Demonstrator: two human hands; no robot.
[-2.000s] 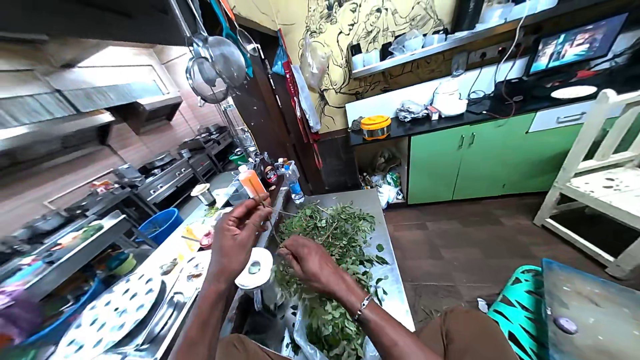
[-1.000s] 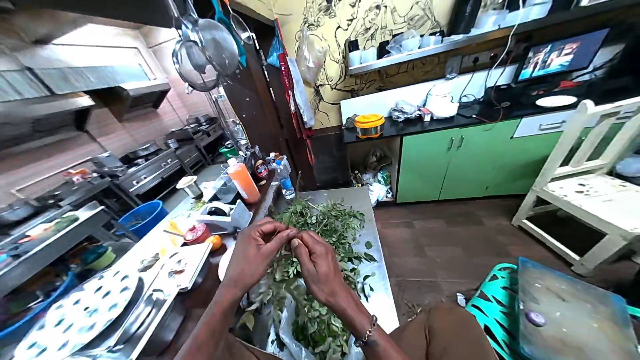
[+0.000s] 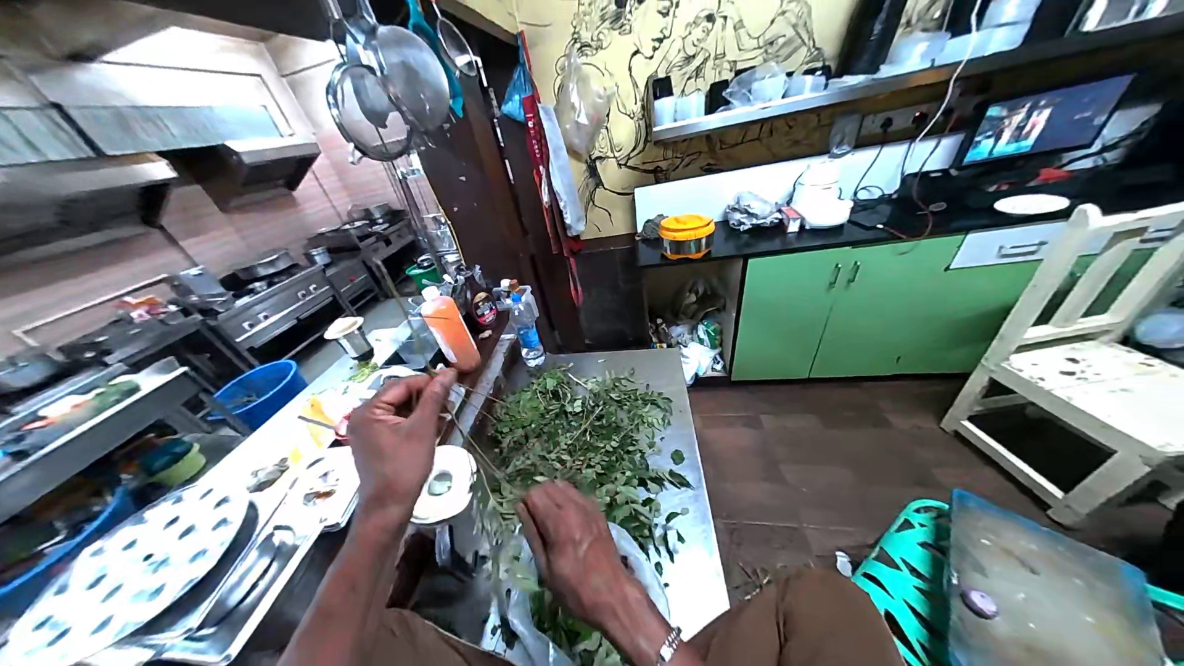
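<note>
My left hand (image 3: 398, 439) is raised at centre left, thumb and fingers pinched on the upper end of a thin green stem (image 3: 476, 449). Lower and to the right, my right hand (image 3: 569, 536) has its fingers closed around the lower part of that stem, beside some leaves. A heap of leafy green sprigs (image 3: 583, 425) lies on the steel table (image 3: 698, 518) beyond my right hand. Below my hands, an open clear plastic bag (image 3: 643, 560) holds more green leaves, partly hidden by my right hand and wrist.
A round white-topped container (image 3: 444, 486) stands left of the bag. Steel trays (image 3: 231, 610) lie at lower left. An orange bottle (image 3: 450, 328) and a water bottle (image 3: 527, 335) stand behind the sprigs. A green plastic stool (image 3: 911, 573) and a white wooden chair (image 3: 1091, 370) are at right.
My hands, close together one second ago, are now apart, with my left hand higher and my right hand lower near the bag. The stem between them now shows.
</note>
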